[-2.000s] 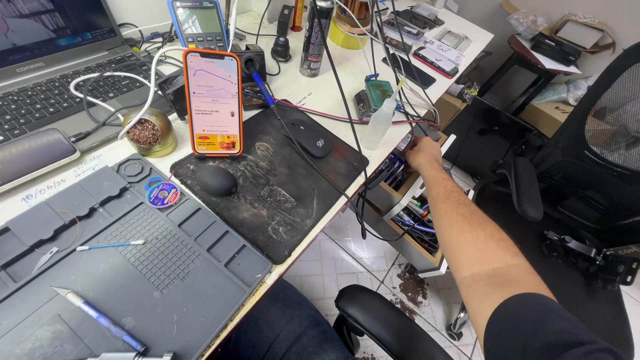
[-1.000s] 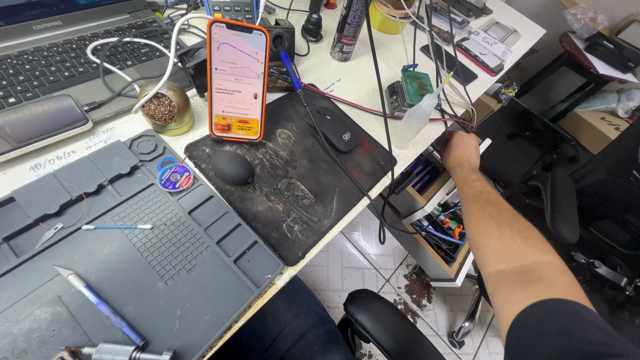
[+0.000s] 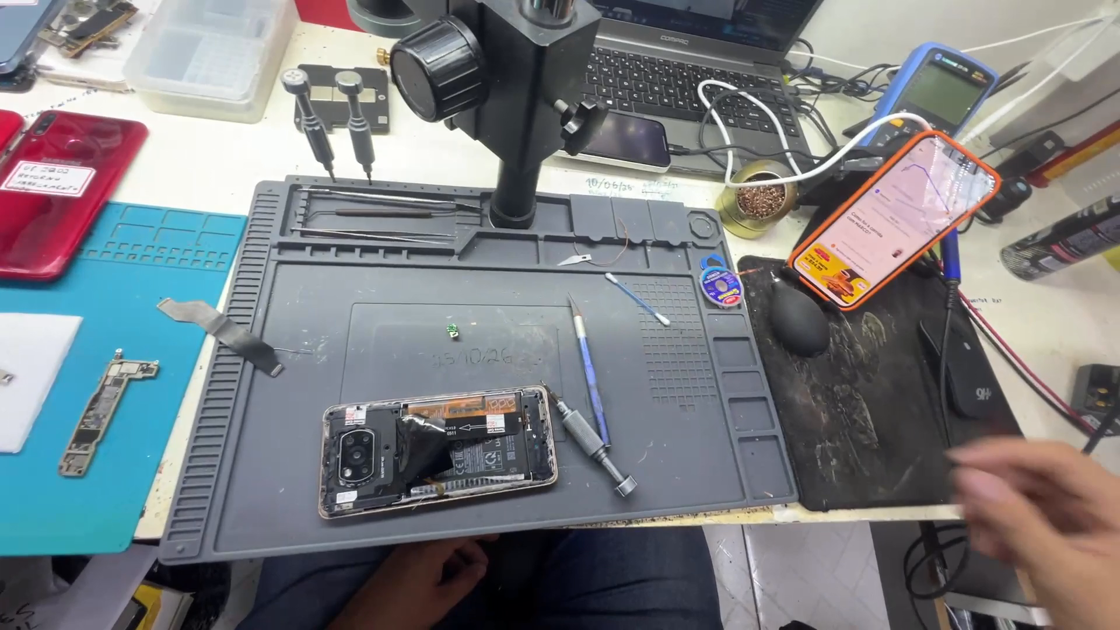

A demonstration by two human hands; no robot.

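My right hand [image 3: 1037,512] is blurred at the right edge, just off the front corner of the black mat; whether it holds anything cannot be told. My left hand [image 3: 437,569] rests low on my lap below the desk edge, fingers loosely curled, with no object visible in it. Between them on the grey repair mat [image 3: 306,472] lies an opened smartphone [image 3: 437,451], its battery and camera module exposed. Beside it are a metal screwdriver [image 3: 591,442] and a blue-handled craft knife [image 3: 591,376]. A tiny green board [image 3: 452,332] sits behind the phone, a cotton swab [image 3: 637,299] to its right.
A microscope stand [image 3: 516,105] rises at the back, near two upright screwdrivers [image 3: 354,131] and a laptop [image 3: 691,96]. An orange-cased phone [image 3: 897,219] leans over a black mouse [image 3: 799,324]. A logic board [image 3: 107,411] and flex cable [image 3: 219,328] lie left.
The view has swung left over the grey mat. My right hand, earlier at the open drawers beside the desk, is now off them and near the black mat's front corner. My left hand has come into view.
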